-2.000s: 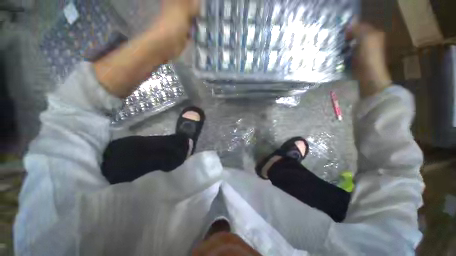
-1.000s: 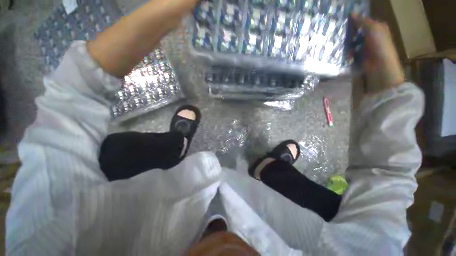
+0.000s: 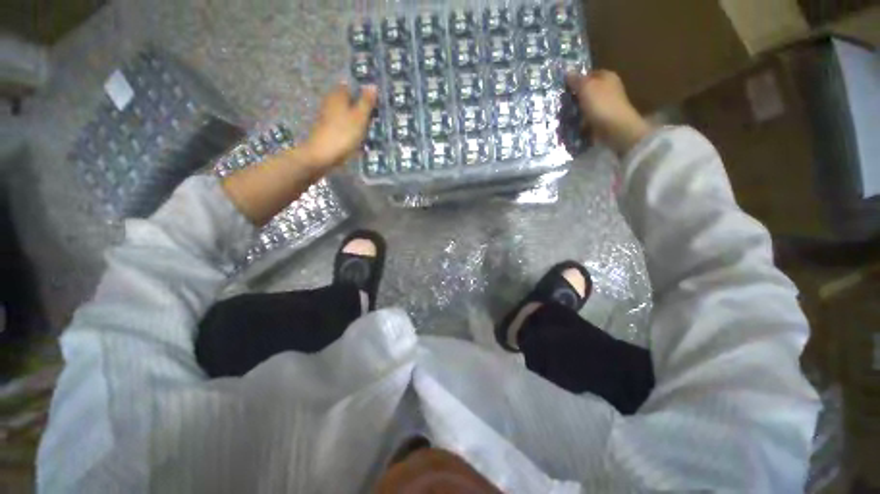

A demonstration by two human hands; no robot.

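Note:
A clear blister tray (image 3: 453, 92) filled with small shiny metal parts lies at the top centre, on top of a tray stack (image 3: 473, 191) whose front edge shows below it. My left hand (image 3: 343, 123) holds the tray's left edge. My right hand (image 3: 603, 104) is at its right edge, the fingers partly hidden by the tray's side. Whether the tray rests fully on the stack is hard to tell.
Another filled tray (image 3: 294, 217) lies at the left, partly behind my left forearm. A tray stack with a white label (image 3: 119, 90) stands at upper left. Crinkled plastic wrap (image 3: 453, 260) lies around my sandals. Cardboard cartons (image 3: 762, 145) stand at right.
The held tray has moved down and left from the top edge and now lies flatter over the stack. Both hands moved with it. The pink-red stick and lime-green object no longer show.

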